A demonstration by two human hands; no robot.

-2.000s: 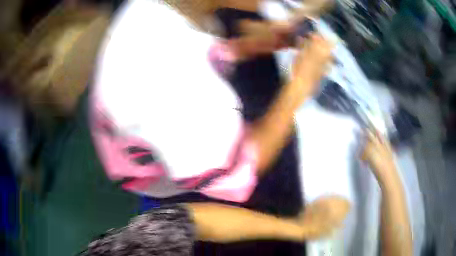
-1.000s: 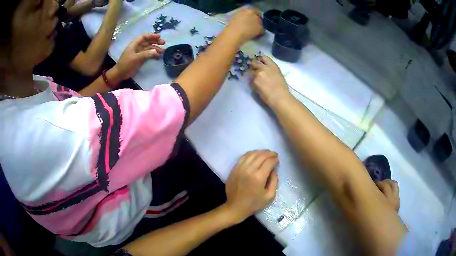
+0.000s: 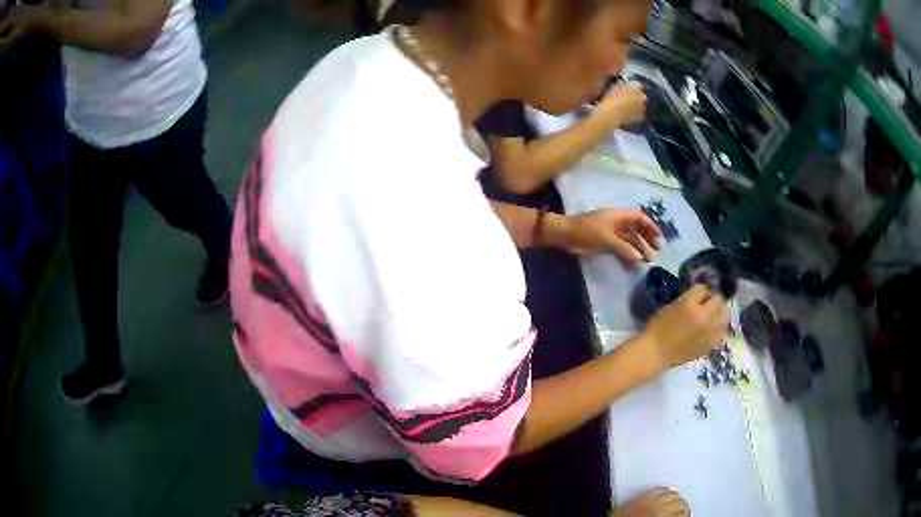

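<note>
My left hand [image 3: 654, 503] shows at the bottom edge, low over the white sheet [image 3: 661, 434], mostly cut off; what its fingers do is hidden. My right hand is out of the picture. Beyond my hand, black star-shaped parts [image 3: 721, 368] lie in a loose pile, with one [image 3: 702, 406] apart. A dark housing [image 3: 658, 287] stands on the sheet beside another dark housing [image 3: 709, 269]. A neighbour's hand [image 3: 691, 325] is at the near side of that second housing; their other hand [image 3: 628, 234] is open by a farther pile of star-shaped parts [image 3: 658, 218].
The seated neighbour in a pink and white shirt [image 3: 384, 242] fills the middle. More dark housings [image 3: 793, 369] stand at the bench's far edge. Green metal racking [image 3: 853, 151] and equipment are behind. Another person [image 3: 136, 91] stands on the green floor [image 3: 167, 404] at left.
The view has swung left. My right hand, which was at the star-shaped parts, has left the picture. My left hand now sits at the bottom edge. The neighbour's nearer hand is now at a housing.
</note>
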